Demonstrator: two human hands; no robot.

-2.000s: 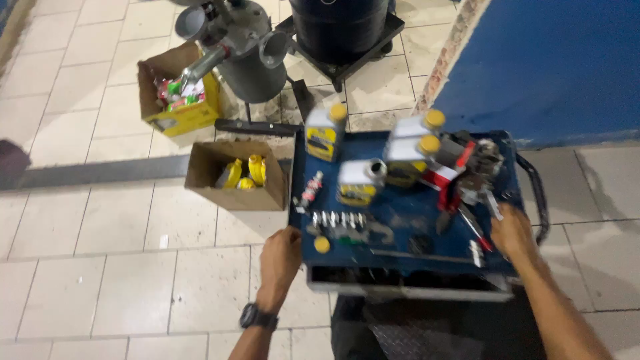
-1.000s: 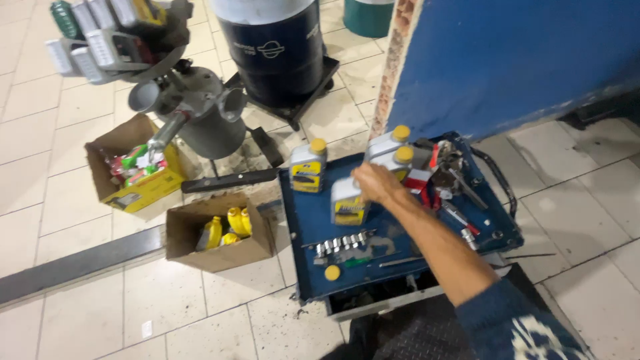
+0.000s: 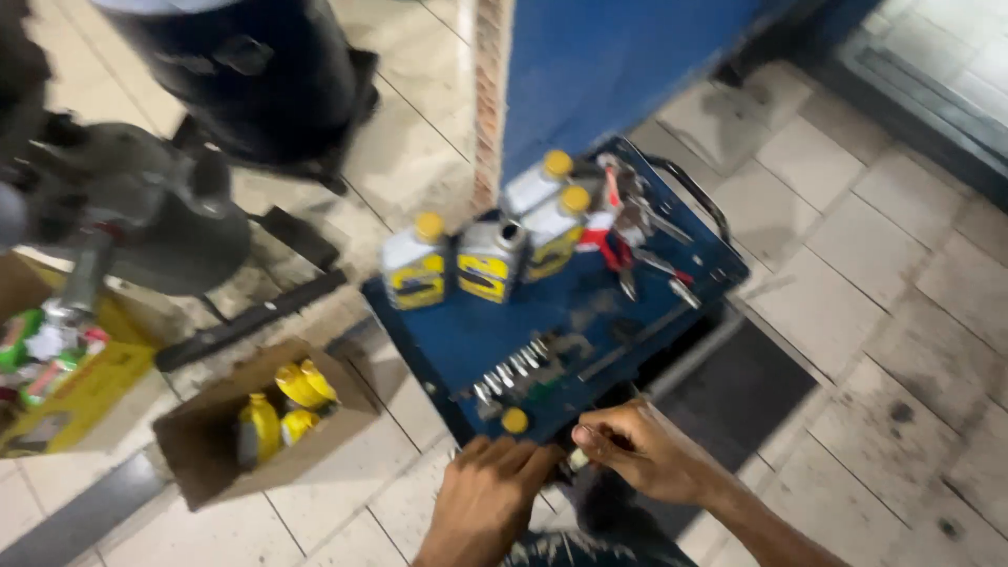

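Observation:
My left hand [image 3: 492, 488] is at the near edge of a blue tool cart [image 3: 465, 339], its fingers curled downward; what they hold is hidden. Close on its right, my right hand [image 3: 642, 449] has thumb and fingers pinched together near a small pale item [image 3: 579, 458], too blurred to name. On the cart top, a bottle without a cap [image 3: 488, 264] stands among several capped grey bottles [image 3: 413, 268] with yellow labels. A loose yellow cap [image 3: 515, 420] lies near the hands, beside a row of chrome sockets [image 3: 512, 370]. Red-handled pliers [image 3: 618, 256] lie at the right.
Left of the cart, a cardboard box [image 3: 205, 441] holds yellow bottles, and a yellow box [image 3: 94, 394] holds mixed waste. Behind them stand a grey metal container [image 3: 157, 213] and a dark drum [image 3: 252, 79] on a wheeled base. A blue wall panel [image 3: 598, 63] borders the cart's far side.
My right hand has moved from the open bottle to the cart's near edge. The open bottle now stands farther back, beside the capped ones. My left hand is back in view.

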